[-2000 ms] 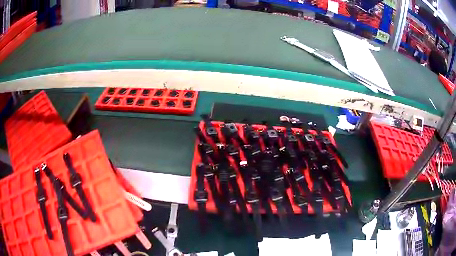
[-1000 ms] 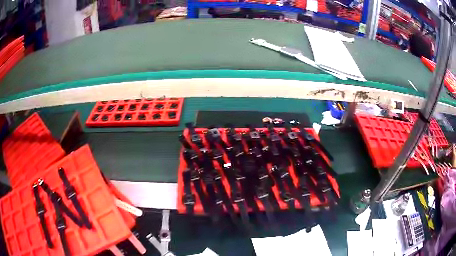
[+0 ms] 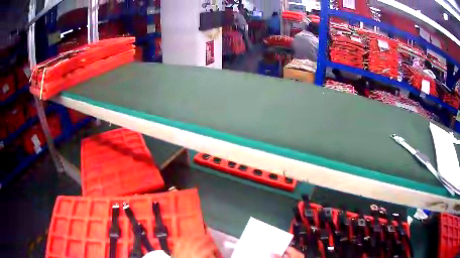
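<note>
A white paper sheet (image 3: 260, 239) is raised at the bottom centre. My right hand (image 3: 291, 252) shows only as fingertips at its lower right edge, gripping it; the rest is cut off. A blurred, skin-toned shape at the bottom, over the left tray, looks like my left hand (image 3: 195, 247); its fingers cannot be made out. The orange-red compartment tray (image 3: 75, 221) at the lower left holds several black smartwatches with straps (image 3: 160, 229). Another tray of black smartwatches (image 3: 360, 229) is at the lower right, cut off by the bottom edge.
A green upper shelf (image 3: 252, 106) crosses the view. Stacked red trays (image 3: 85, 65) stand on its left end, a pale watch (image 3: 416, 153) and papers at right. Below are a small-pocket tray (image 3: 244, 170) and another red tray (image 3: 118, 164). People and racks are behind.
The view has swung left and up, so the benches and trays sit further right in it. The paper sheet is now raised with my right fingertips on it, and a blurred hand shape shows by the left tray.
</note>
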